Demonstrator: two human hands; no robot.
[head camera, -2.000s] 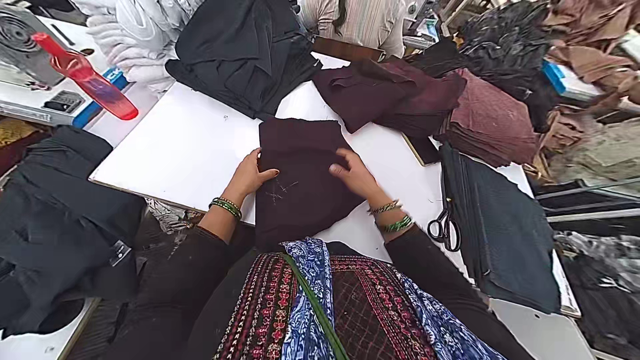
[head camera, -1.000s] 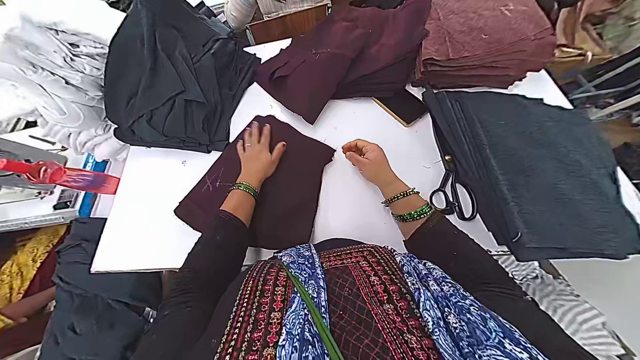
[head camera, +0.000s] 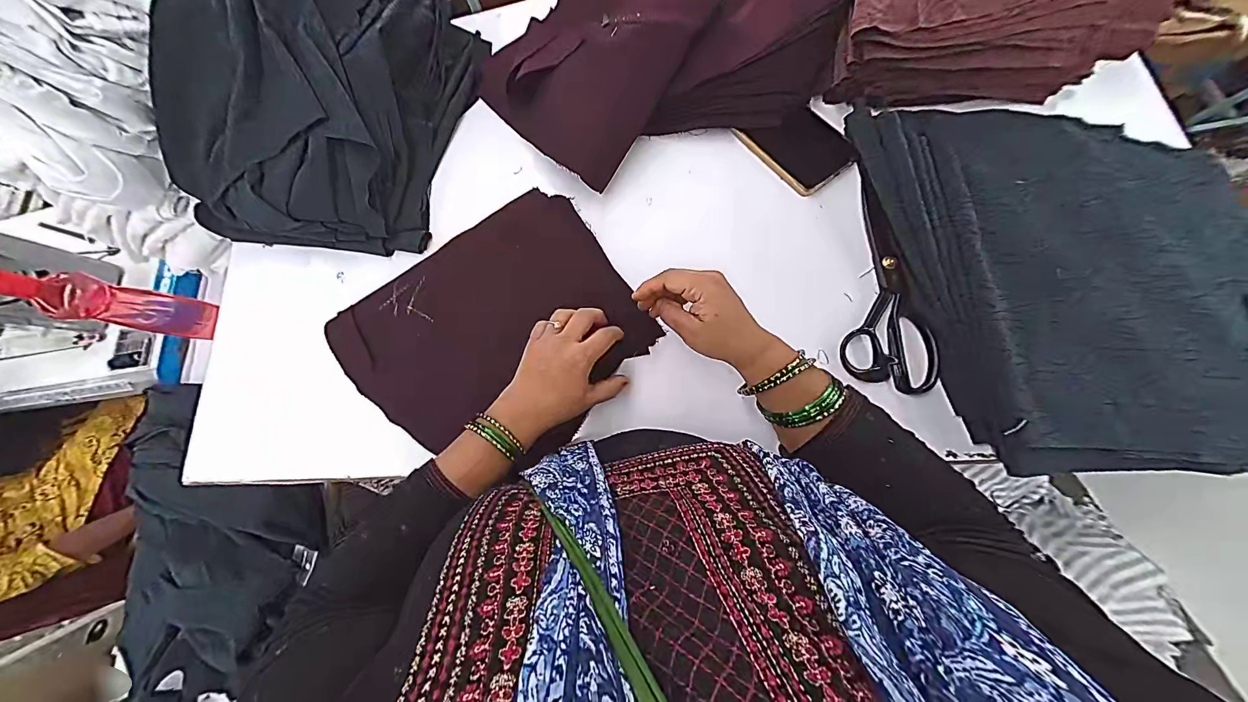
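A dark maroon fabric piece (head camera: 478, 312) with light chalk marks lies flat on the white table (head camera: 283, 409). My left hand (head camera: 565, 366) rests on its lower right part, fingers spread. At the fabric's right corner is my right hand (head camera: 697, 312), thumb and fingertips close together; whether they pinch the edge cannot be made out. Black-handled scissors (head camera: 889, 341) lie to the right of my right hand, with the blades partly hidden beside a stack of dark grey fabric (head camera: 1092, 292).
Behind are heaped dark cloth (head camera: 312, 117), maroon pieces (head camera: 624, 68), a brownish-red stack (head camera: 985, 49) and a smartphone (head camera: 804, 151). White cloth (head camera: 78, 107) and a red plastic object (head camera: 127, 304) are at the left. A person's hand (head camera: 97, 534) shows at the lower left.
My left hand has moved from the fabric's upper part to its lower right. The fabric has turned, and my right hand is now at its corner. The view has shifted closer to the table.
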